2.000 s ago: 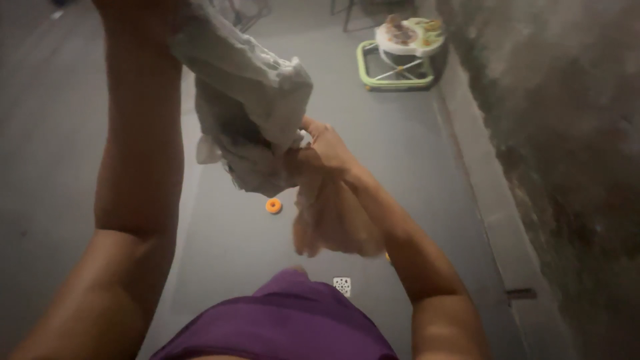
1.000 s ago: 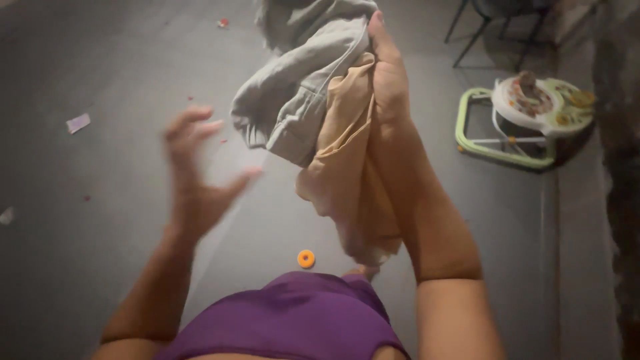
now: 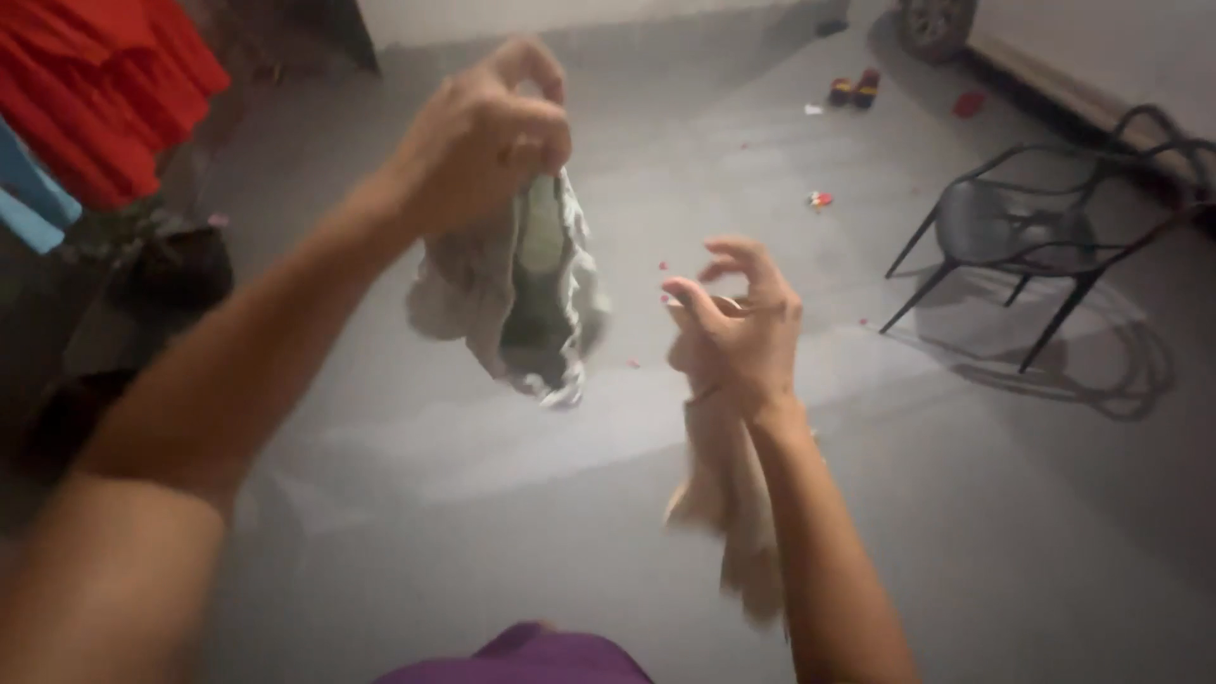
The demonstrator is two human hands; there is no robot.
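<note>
My left hand (image 3: 494,133) pinches a grey-green cloth garment (image 3: 456,285) by its upper edge. The garment hangs below the fingers with a gathered rim and an opening that shows its darker inside. To the right and lower, my right hand (image 3: 746,328) has its thumb and forefinger raised and apart. A tan cloth garment (image 3: 727,475) hangs from this hand, beneath the palm and beside the wrist; the lower fingers' hold on it is partly hidden. The two garments are apart.
Red clothing (image 3: 104,95) and a light blue cloth (image 3: 33,190) hang at upper left, above dark plant pots (image 3: 180,285). A dark armchair (image 3: 1016,228) stands at right, near a coiled hose or cable (image 3: 1130,380). Behind are a vehicle wheel (image 3: 936,24) and small toys (image 3: 855,90) on the floor.
My left hand was empty one second ago and now holds the grey-green garment, apart from the tan one in my right hand. The view has swung to other surroundings.
</note>
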